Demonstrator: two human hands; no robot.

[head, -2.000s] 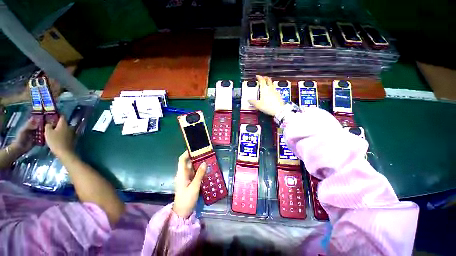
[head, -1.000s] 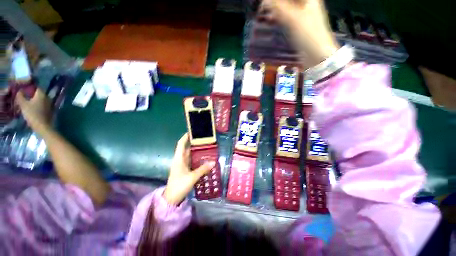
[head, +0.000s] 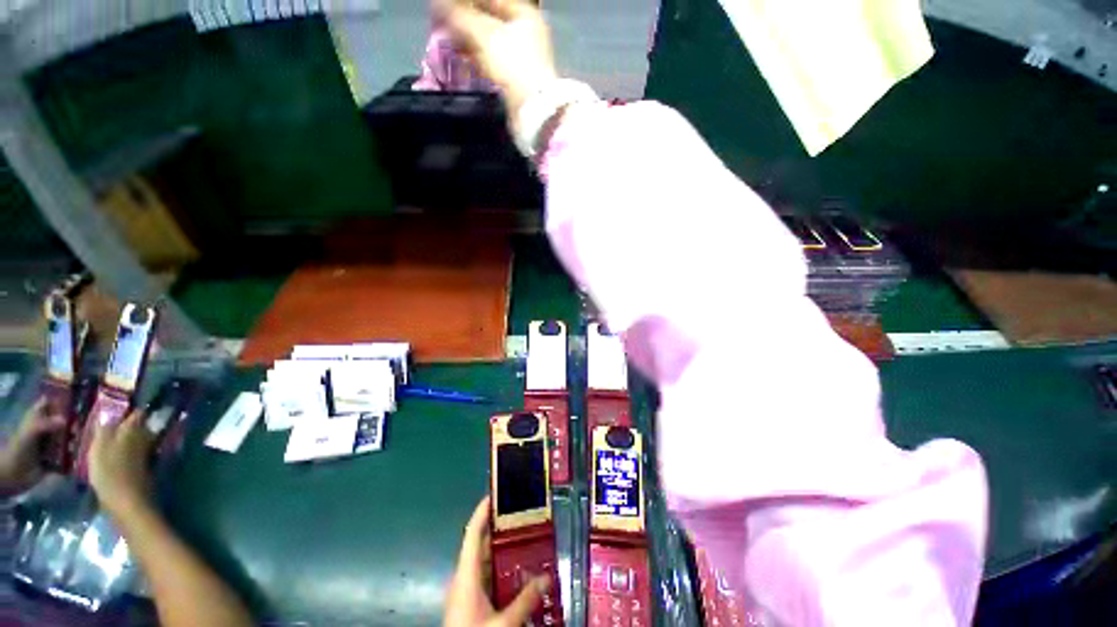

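Observation:
My left hand (head: 496,600) holds an open red flip phone (head: 523,484) by its keypad half at the lower middle; its screen is black. My right hand (head: 496,43) is raised at the top of the picture, cut by the edge and blurred; whether it holds anything cannot be told. Beside the held phone, an open phone (head: 616,480) with a lit blue-white screen lies in the clear tray. Two open phones with plain white screens, one of them at the left (head: 548,358), lie behind. My right sleeve hides the rest of the tray.
A pile of white batteries (head: 331,392) and a blue pen (head: 443,396) lie left of the tray. Behind are a brown board (head: 386,288) and stacked filled trays (head: 857,288). At the left, another person's hands (head: 119,459) handle two open phones. A pale sheet (head: 845,61) hangs at the top.
My right hand has gone from the rear phones up to the top of the picture. My left hand still holds the same phone. The view has tilted upward.

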